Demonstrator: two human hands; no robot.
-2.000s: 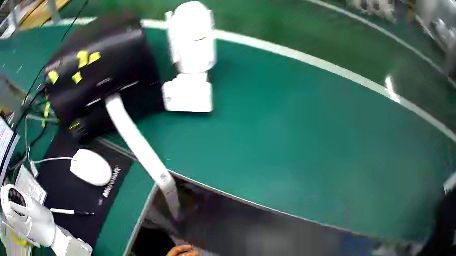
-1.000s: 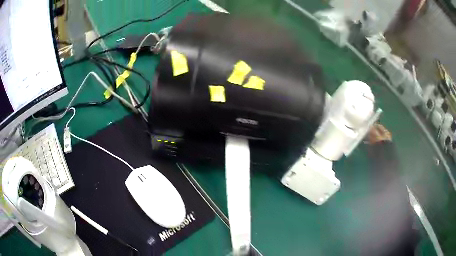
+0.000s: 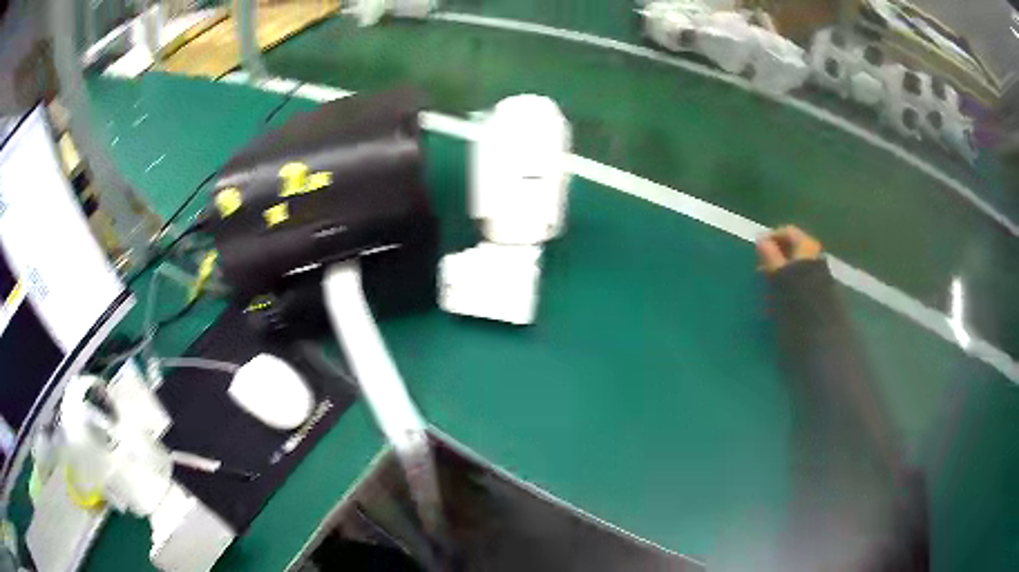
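A white security camera (image 3: 520, 173) lies on the green mat just right of the black box, its flat bracket plate (image 3: 489, 284) towards me. My right hand (image 3: 789, 248) is to the right of it, over the white edge line, apart from the camera. Its fingers look curled and are blurred; nothing can be made out in them. My left hand is not in view. A second white camera (image 3: 106, 447) lies at the lower left beside the monitor.
The black box (image 3: 324, 190) bears yellow stickers, and a white label strip (image 3: 374, 363) hangs over the table edge. A white mouse (image 3: 272, 391) sits on the black pad (image 3: 212, 408). A monitor (image 3: 56, 268) is at left. Several white units (image 3: 849, 84) stand across the green bench.
The view has swung and pulled back. My right hand was close beside the near camera one second ago and is now farther right, away from it.
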